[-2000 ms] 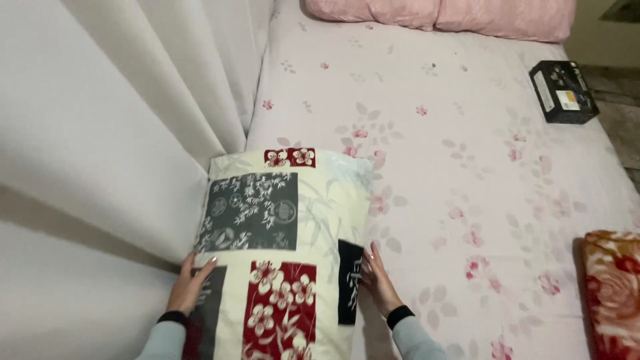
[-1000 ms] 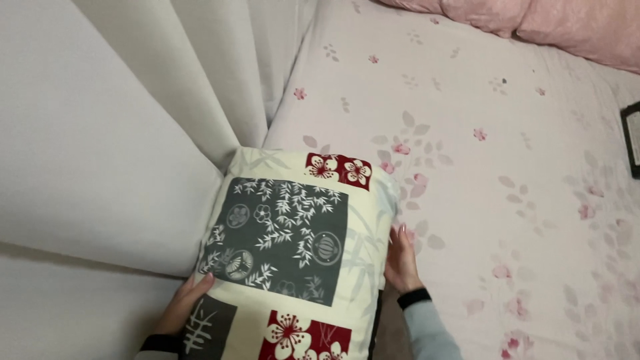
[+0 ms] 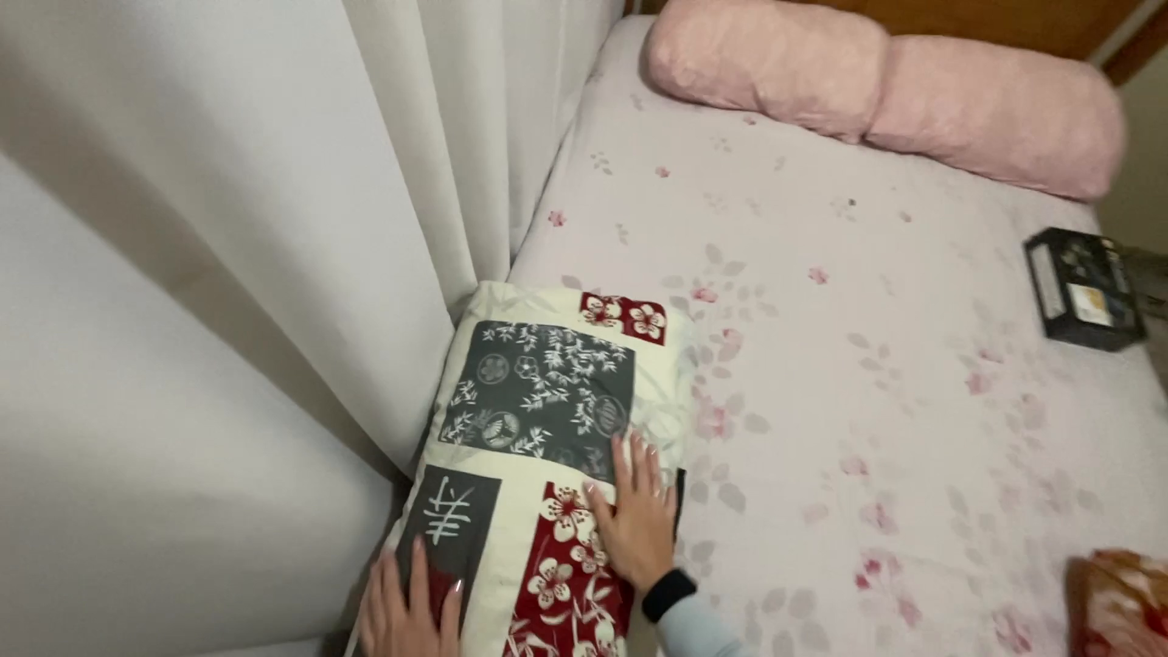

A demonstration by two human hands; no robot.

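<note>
A folded cream fabric bundle (image 3: 511,470) with grey and red floral patches, perhaps bedding or a pillow, lies at the left edge of the bed beside the curtain. My left hand (image 3: 411,602) rests on its lower left part, fingers spread over a dark grey patch. Flat on the right side of the bundle is my right hand (image 3: 639,520), its fingers apart, touching the grey and red patches. Neither hand grips the fabric. The near end of the bundle runs out of view at the bottom.
The bed's floral sheet (image 3: 821,383) spreads to the right. Two pink pillows (image 3: 995,109) lie at the far end. A black box (image 3: 1086,290) sits near the right edge, and a red and orange patterned fabric (image 3: 1118,607) at the lower right. A pale curtain (image 3: 274,274) hangs along the left.
Both hands have moved from the sides of the bundle onto its top. The view has shifted, bringing the pillows and black box fully into sight.
</note>
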